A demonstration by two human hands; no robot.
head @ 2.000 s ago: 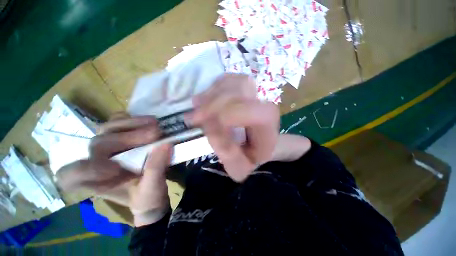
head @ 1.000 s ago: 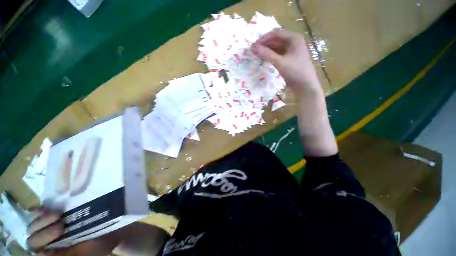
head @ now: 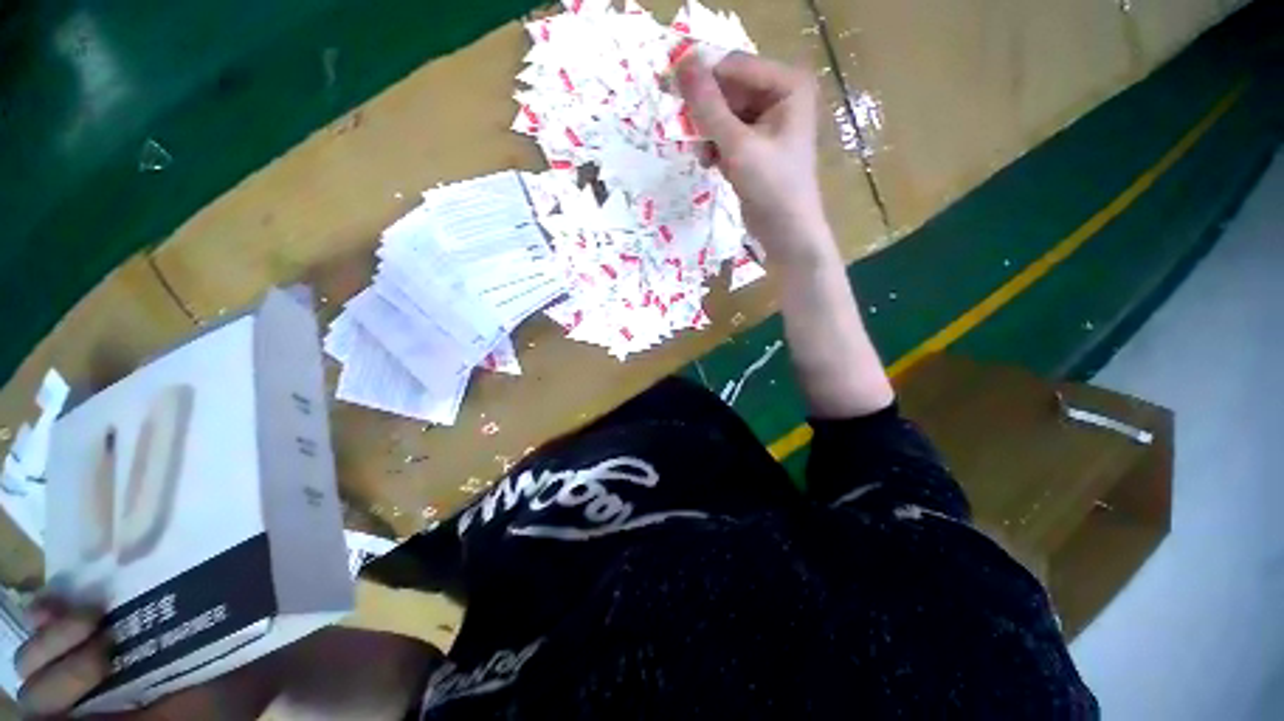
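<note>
My left hand [head: 64,651], partly cut off at the lower left edge, holds a white retail box [head: 197,493] with a black "HAND WARMER" band and a picture of two rounded devices. The box is opened up into shape. My right hand [head: 753,134] is over the upper right of a heap of small red-printed cards [head: 634,261], thumb and fingertips pinching a small card [head: 686,54]. A fanned pile of white printed leaflets [head: 451,282] lies between the heap and the box.
The bench is covered with brown cardboard [head: 986,120]. White flat pieces [head: 28,458] lie at the far left. A green surface [head: 254,120] runs beyond the bench. A brown carton [head: 1042,479] stands at the right by a yellow floor line [head: 1042,296]. Small scraps lie near the heap.
Both hands first held the box, flatter then. The box, opened up, is now in my left hand at the lower left. My right hand has moved to the card heap and pinches a card.
</note>
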